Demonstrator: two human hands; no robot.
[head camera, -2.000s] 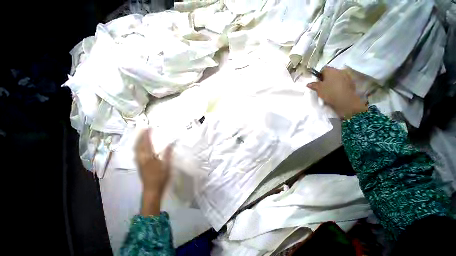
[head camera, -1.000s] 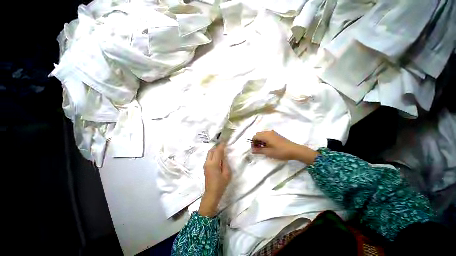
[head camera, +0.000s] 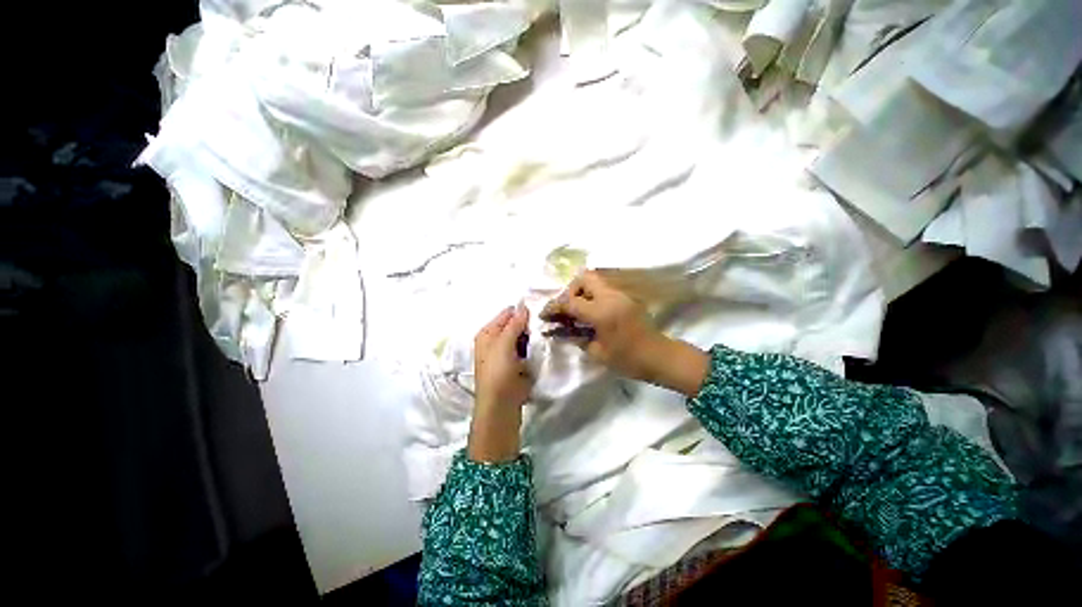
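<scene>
A white garment (head camera: 664, 213) is spread in front of me, overexposed, its near part hanging over the table edge. My left hand (head camera: 503, 356) pinches a bit of its cloth beside a small dark label. My right hand (head camera: 603, 326) is close to the right of my left hand, closed around small dark thread snips (head camera: 572, 328) that point at the pinched cloth. Most of the snips is hidden in my fingers. Whether their blades touch the cloth or a thread is too small to tell.
A crumpled pile of white garments (head camera: 285, 131) stands at the far left of the white table (head camera: 338, 474). Layered white flaps (head camera: 902, 154) lie at the far right. A greyish cloth pile (head camera: 1020, 368) is in shadow at the right. White folds (head camera: 664, 504) lie near my apron.
My hands, first wide apart, came together at the garment's middle. In the last second my right hand moved left, close to my left hand. The garment's near part now hangs toward me.
</scene>
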